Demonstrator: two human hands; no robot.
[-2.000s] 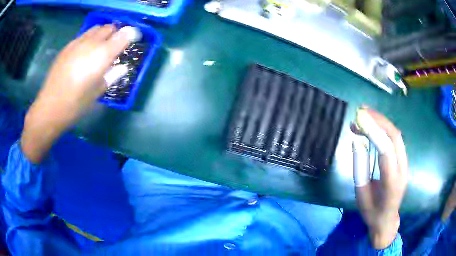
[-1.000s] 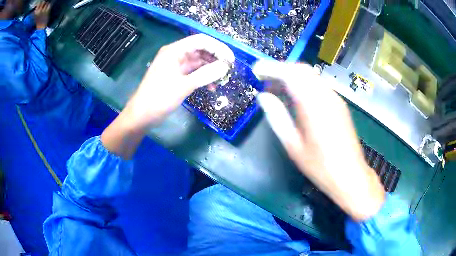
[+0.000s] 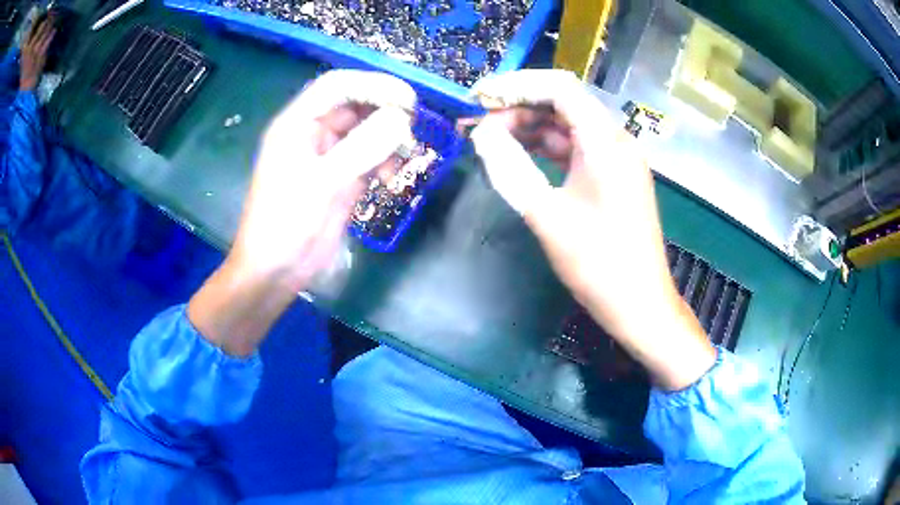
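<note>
My left hand [image 3: 316,178] is over the left part of the small blue parts bin [image 3: 430,163], fingertips bent together; whether they hold a part is blurred. The bin holds shiny small parts. My right hand [image 3: 582,187] is right of the bin, raised above the bench. Its thumb and forefinger, with pale finger cots, are close together on a small thin metal part [image 3: 480,118]. A black plastic housing [image 3: 718,299] lies on the green bench, partly hidden behind my right hand and wrist.
The large blue parts bin [image 3: 395,67] is behind the small bin. Black housings [image 3: 156,84] lie at left. The press base plate [image 3: 730,187] with cream fixture nest [image 3: 745,99], yellow upright [image 3: 584,37] and green-spotted white mount [image 3: 817,245] is at right. Another person's hand [image 3: 37,51] shows upper left.
Since one second ago the view has shifted, so bench things sit further left. My right hand's fingertips have closed together on a small part. Two seconds ago my right hand was beside the housing.
</note>
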